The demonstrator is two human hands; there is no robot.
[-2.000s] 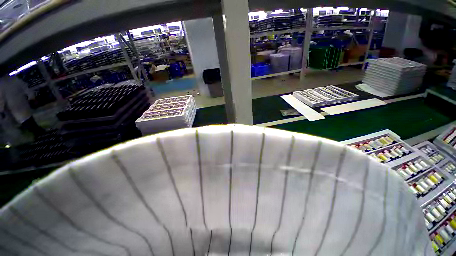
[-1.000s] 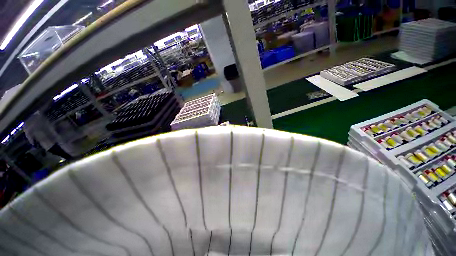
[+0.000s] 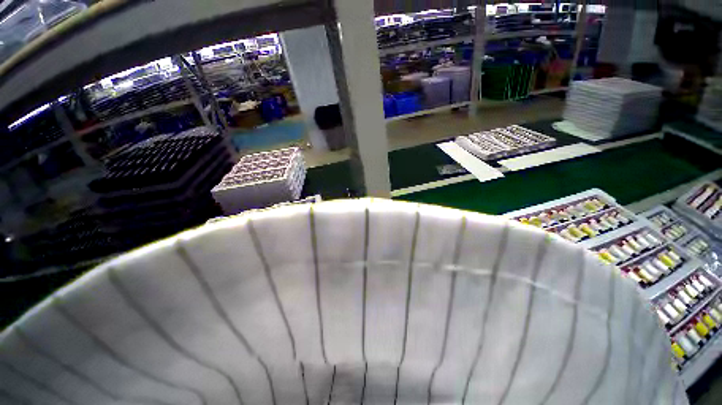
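No hand shows; the striped cap brim [image 3: 364,300] fills the lower picture and hides what lies below it. White trays [image 3: 625,237] with rows of small tubes, white with yellow and red parts, lie at the lower right, partly behind the brim. Another tray with tubes [image 3: 704,198] shows at the right edge. A thin pale edge [image 3: 305,202], perhaps of a tray, shows just above the brim left of centre. My left hand and my right hand are not in view.
Stacked filled trays [image 3: 261,178] stand left of centre, beside black trays [image 3: 162,174]. A pale metal post [image 3: 364,103] rises near the middle. Across the green surface [image 3: 467,194] lie a separate tray [image 3: 507,142], white strips [image 3: 554,157] and stacked white trays [image 3: 613,108].
The view swung right and tilted, then came back nearly to its first direction. A pale edge now shows above the brim, in front of the left stack. No hand came into view.
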